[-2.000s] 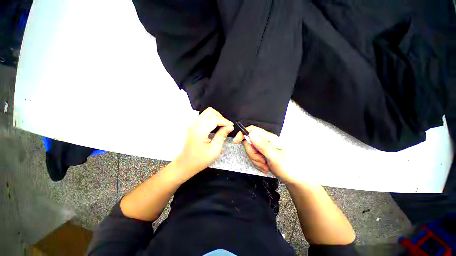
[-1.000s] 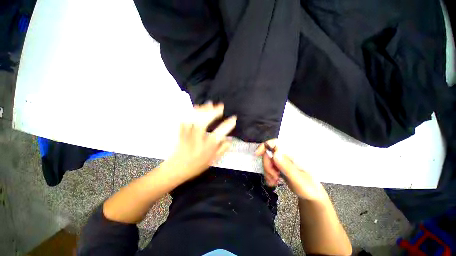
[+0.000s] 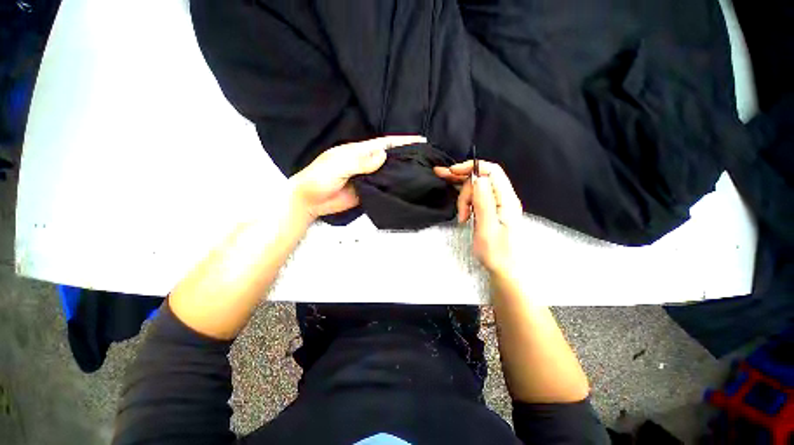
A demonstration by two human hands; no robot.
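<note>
A large black garment (image 3: pixel 557 104) covers the back and right of the white table. Its sleeve end (image 3: pixel 405 195) is bunched and held open between my hands near the front edge, with the dark opening facing me. My left hand (image 3: pixel 335 178) grips the left side of the sleeve end, its fingers stretched along the top. My right hand (image 3: pixel 489 204) holds the thread snips (image 3: pixel 475 163), dark points facing away from me, and its thumb and fingers touch the right side of the sleeve end. The snips' handle is mostly hidden in the hand.
The white table (image 3: pixel 131 174) has its front edge close to my body. Black cloth hangs by a blue crate (image 3: pixel 65 304) under the left edge. A red-and-blue stool (image 3: pixel 757 400) stands on the speckled floor at the lower right. More dark cloth lies beyond the table's right edge.
The sleeve end, flat before, is now gathered and opened. My left hand has taken hold of it. My right hand has moved up to its right side with the snips. The garment has shifted left.
</note>
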